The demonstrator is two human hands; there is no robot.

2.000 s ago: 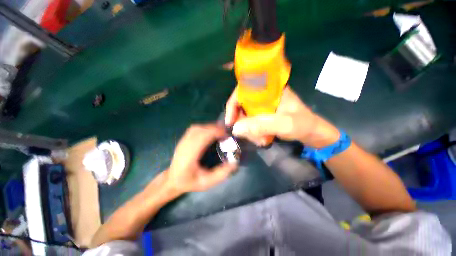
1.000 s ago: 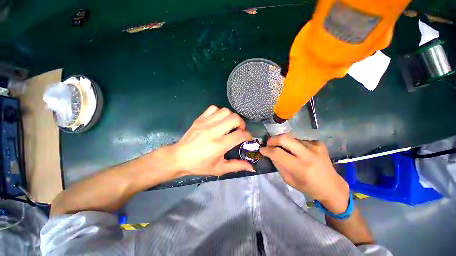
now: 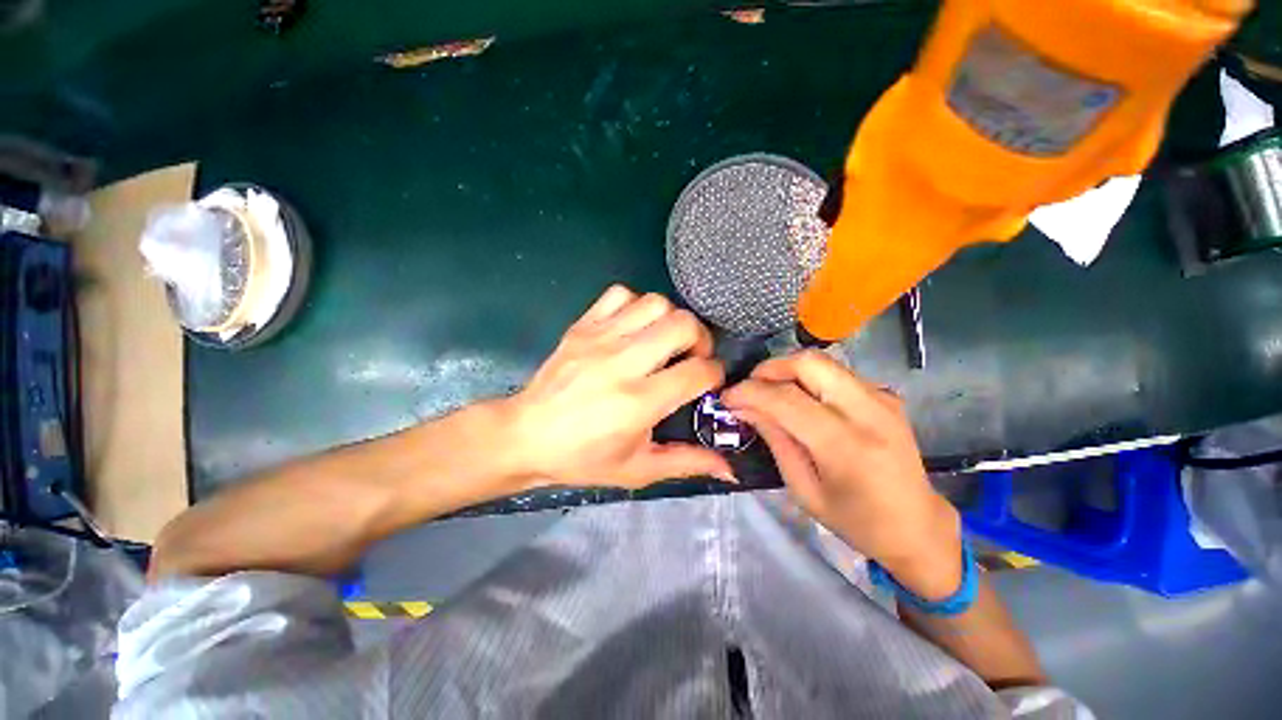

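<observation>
A small round unit with a shiny rim and a purple-silver face is at the bench's near edge between my hands. My left hand holds it from the left, with thumb below and fingers above. My right hand has its fingertips on the unit's upper right; whether they pinch a screw is too small to tell. The orange electric screwdriver hangs free above the right hand, nose down. The round grey screw plate lies behind the hands, with a coppery patch on its right side.
Thin dark sticks lie right of the plate. A white paper and a solder wire reel are farther right. At left are a round tin with white wadding, brown cardboard and a blue-black box. A blue stool stands beyond the bench edge.
Two seconds ago my right hand gripped the screwdriver; it has let go, and the tool now hangs free. Since one second ago, my right fingertips have moved farther over the unit. The view has shifted slightly.
</observation>
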